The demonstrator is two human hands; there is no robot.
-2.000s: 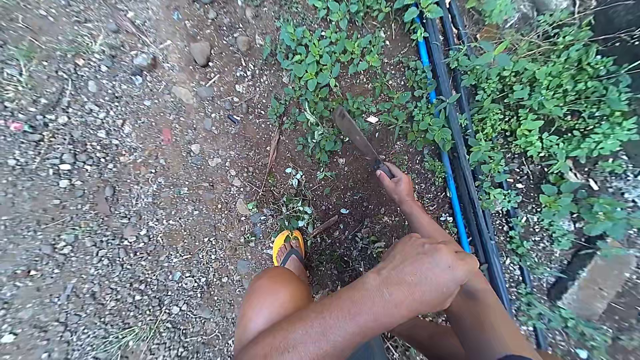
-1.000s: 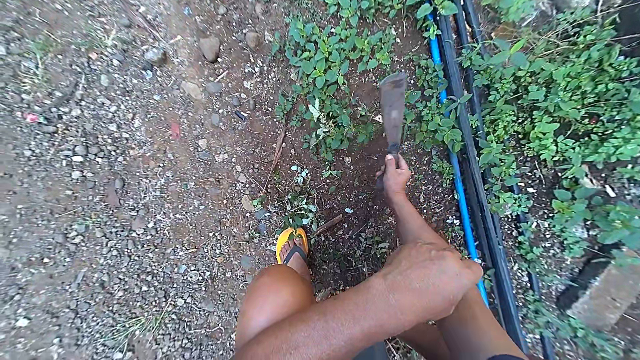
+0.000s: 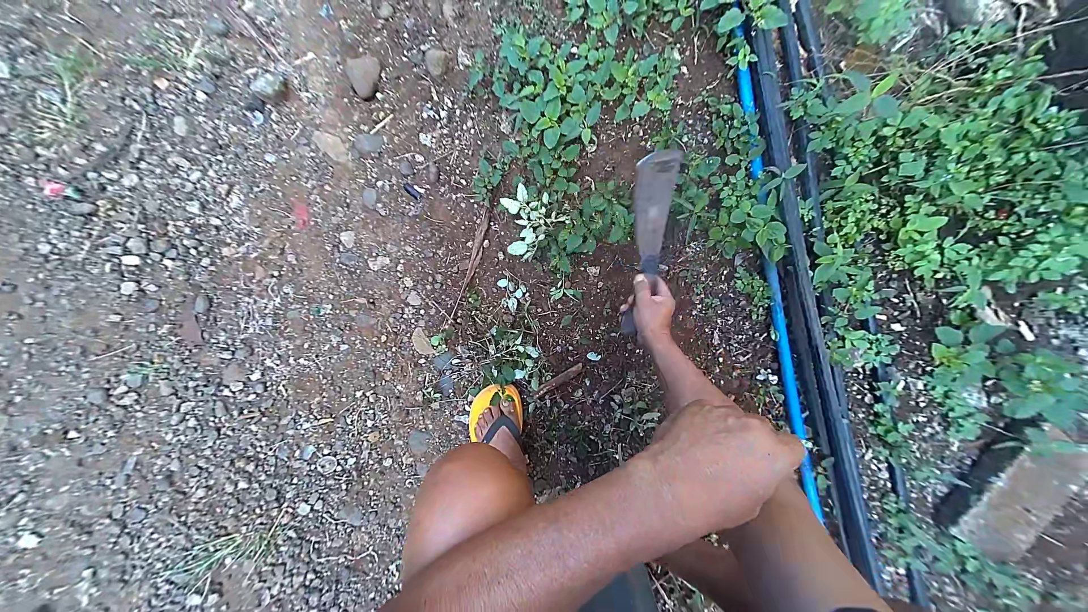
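My right hand point(image 3: 651, 308) grips the handle of a machete point(image 3: 655, 200), whose broad, worn blade points up the view, over bare soil and low green weeds point(image 3: 552, 93). Crossing over my right forearm, my left hand point(image 3: 731, 459) lies near the elbow; its fingers are mostly hidden, and nothing shows in it. Just below and left of the blade stands a pale-leaved weed point(image 3: 529, 223). Loose leafy cuttings point(image 3: 508, 353) lie on the soil by my foot, which wears a yellow flip-flop point(image 3: 484, 408).
A blue pipe point(image 3: 783, 340) and several black pipes point(image 3: 803, 255) run along the right side. Beyond them grow dense green plants point(image 3: 960, 195), with a concrete block point(image 3: 1020, 493) at lower right. Gravelly ground point(image 3: 212, 382) with stones covers the left. A dry stick point(image 3: 558, 380) lies near my foot.
The machete has swung from pointing up and left to pointing upward, and my right hand has moved with it. My left hand still lies across the right arm.
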